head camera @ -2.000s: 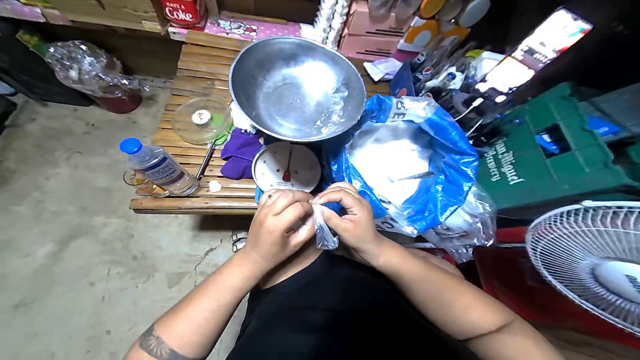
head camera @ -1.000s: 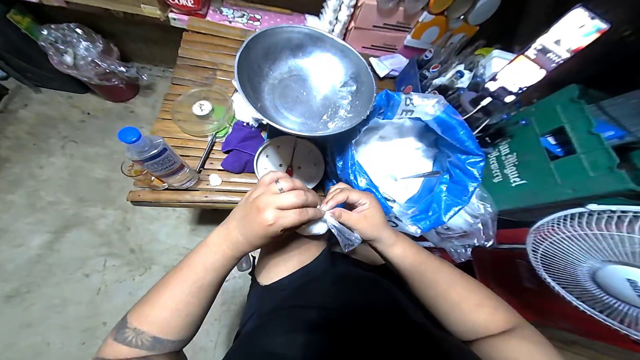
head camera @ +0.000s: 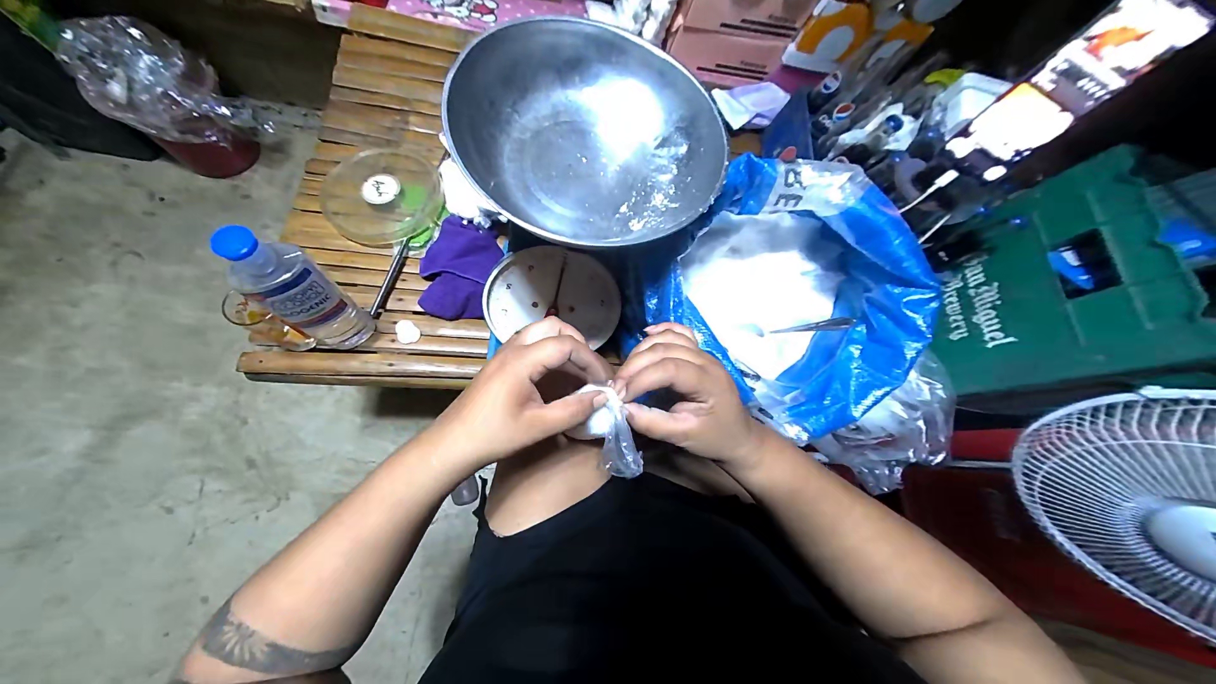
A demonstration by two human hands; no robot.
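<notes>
Both hands pinch the gathered neck of a small clear plastic bag with white stuff in it, close above my lap. My left hand has its thumb and fingers on the bag's left side; my right hand grips it from the right. Just beyond them stands a dial scale, with a large metal basin above it that has white powder on its inner wall. Right of the scale, a blue plastic sack lies open around white powder, and a metal spoon rests in the powder.
On the slatted bamboo table are a blue-capped plastic bottle, a glass, a purple cloth and a round clear lid. A green crate and a white fan stand at the right, a lit phone above them.
Both hands stay at the small bag's neck while their fingers shift on it. The bag's loose end now hangs more straight down than one second ago.
</notes>
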